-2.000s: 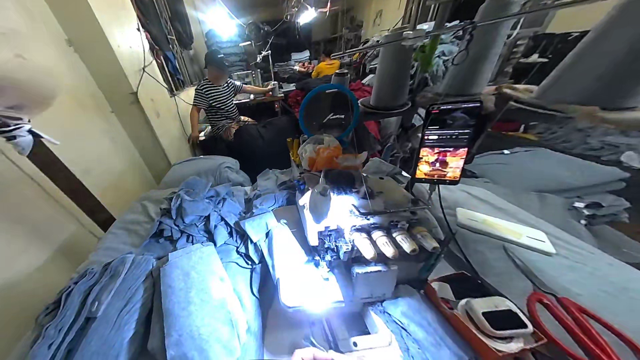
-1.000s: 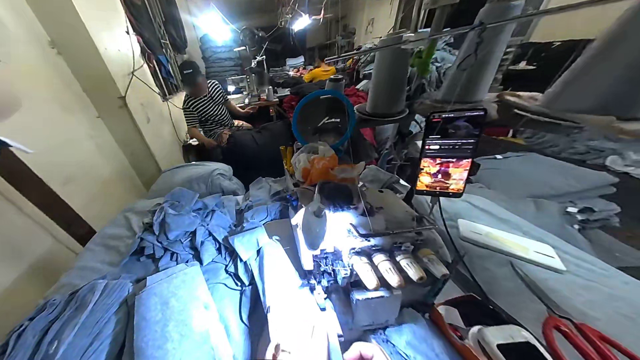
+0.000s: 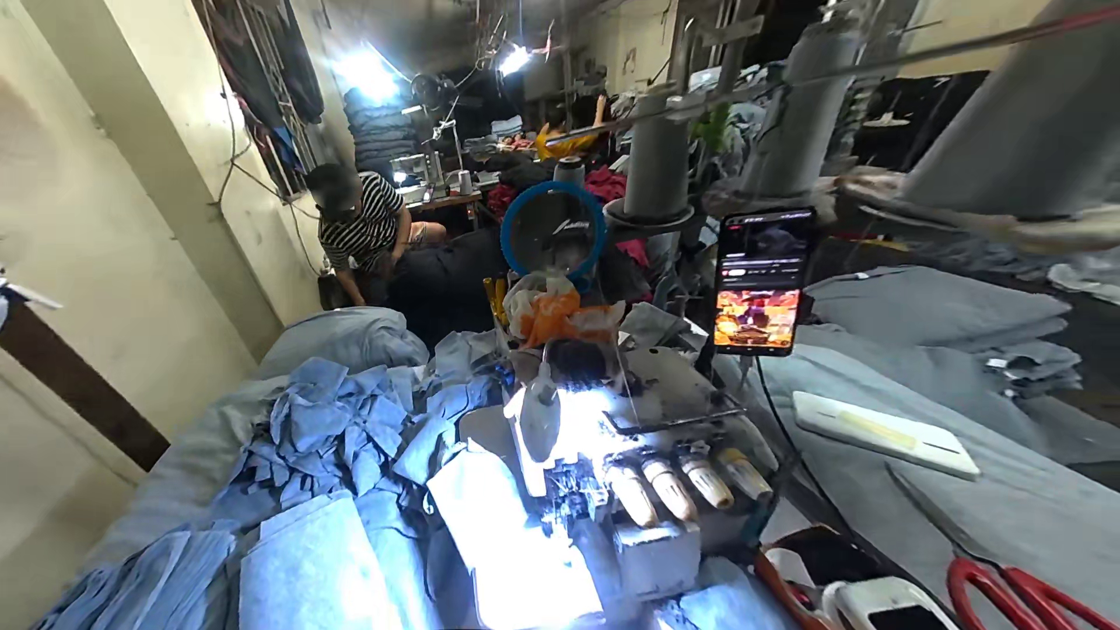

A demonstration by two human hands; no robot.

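Neither my left hand nor my right hand shows in the head view now. An overlock sewing machine (image 3: 569, 420) stands in the middle, its lamp glaring over the needle area. A light blue-grey fabric piece (image 3: 490, 507) lies on its work plate, left of and below the needle; the glare hides its lower part. Four tension dials (image 3: 669, 490) line the machine's front. To the left are a heap of crumpled fabric pieces (image 3: 328, 420) and a stack of flat cut panels (image 3: 306, 569).
A phone (image 3: 759, 284) stands upright behind the machine's right side. Red-handled scissors (image 3: 997, 586), a white power bank (image 3: 884, 433) and a small tray (image 3: 770, 569) lie right. Thread cones (image 3: 658, 157) rise behind. A person (image 3: 363, 219) in stripes sits beyond, left.
Fingertips at the bottom edge in both earlier frames have gone out of view. The seated person at the back left now leans further down.
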